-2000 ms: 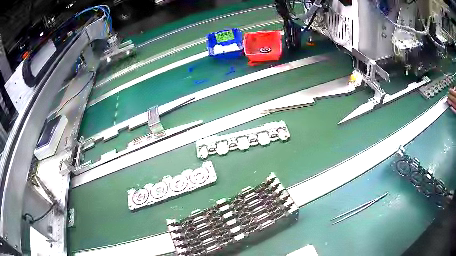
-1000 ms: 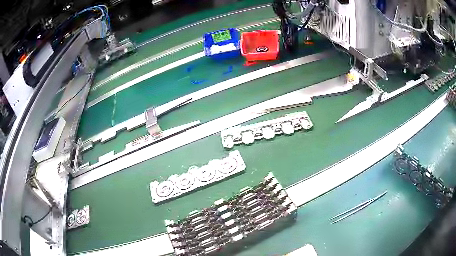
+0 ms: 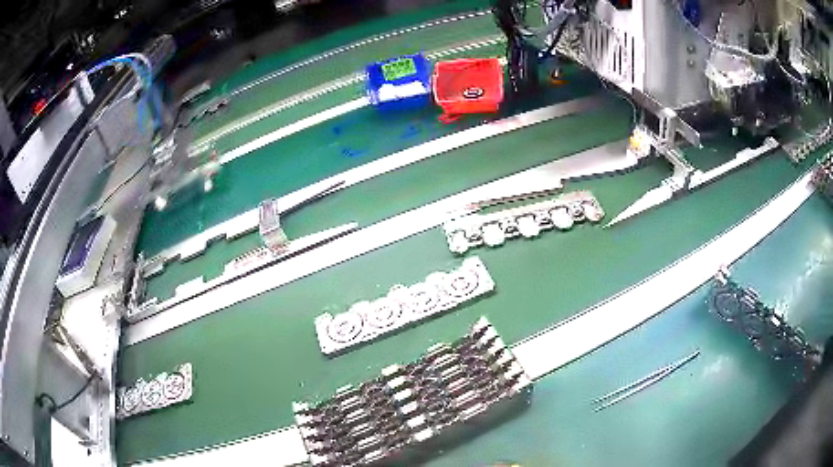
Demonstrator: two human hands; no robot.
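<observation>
Neither of my hands can be made out in the head view. A block of stacked fixtures (image 3: 413,397) lies at near centre across the pale guide rail. A silver fixture with round nests (image 3: 405,306) lies on the green conveyor behind it. A second fixture with a scalloped edge (image 3: 523,224) lies farther back and to the right. A third fixture (image 3: 157,392) shows partly at the left edge of the belt. Tweezers (image 3: 647,379) lie right of the stack. A dark openwork fixture (image 3: 763,320) lies at the right.
A blue bin (image 3: 399,82) and a red bin (image 3: 469,86) stand at the far side. Pale guide rails (image 3: 630,306) run along the belt. A gantry beam (image 3: 55,264) and small box (image 3: 86,254) are at left. A machine head (image 3: 671,64) stands upper right.
The silver fixtures on the belt have moved to the right, and the third has come farther into view at left. The upper-left mechanism has shifted nearer. Fingers at the right edge are no longer visible.
</observation>
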